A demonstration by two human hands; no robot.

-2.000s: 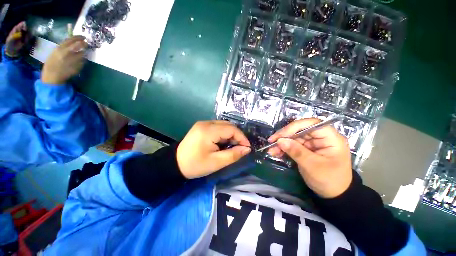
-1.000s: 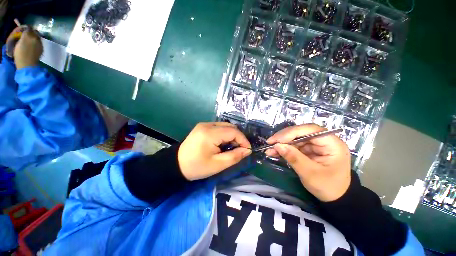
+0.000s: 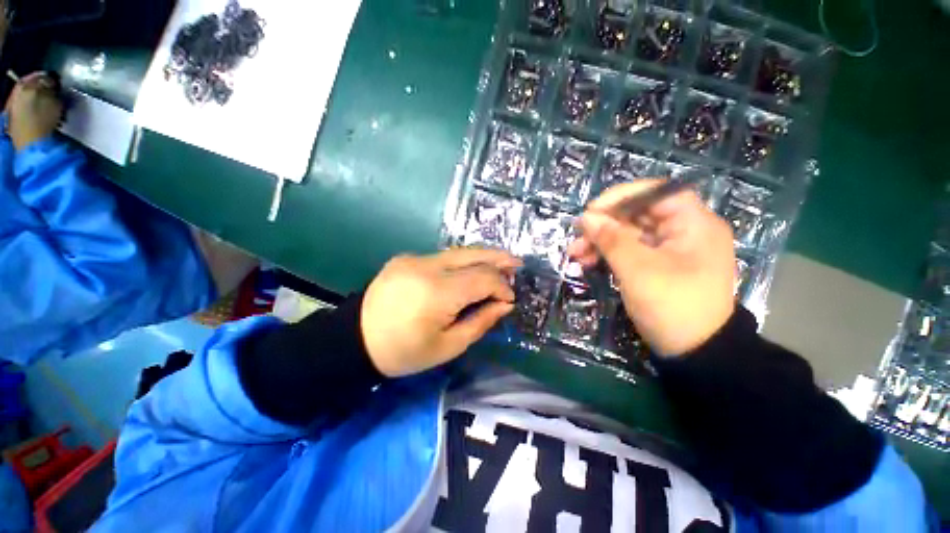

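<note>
A large clear blister tray [image 3: 638,142] lies in front of me, its square pockets filled with small dark, silver and coppery parts. My right hand [image 3: 667,265] is over the tray's lower right part and holds grey tweezers [image 3: 654,196], which are blurred; whether their tip holds a part cannot be told. My left hand [image 3: 438,310] is at the tray's lower left corner, thumb and fingertips close together. Whether a small part is between them cannot be seen.
A white sheet [image 3: 297,89] with a dark heap of ring-like parts [image 3: 214,50] lies at left. Another person's hand [image 3: 34,107] is at the far left. A grey-brown board [image 3: 828,312] lies right of the tray, with a second clear tray [image 3: 917,380] at the right edge.
My right hand has moved up and away from my left hand, over the tray, with the tweezers. My left hand has shifted slightly left. The neighbour's hand has moved away from the dark heap.
</note>
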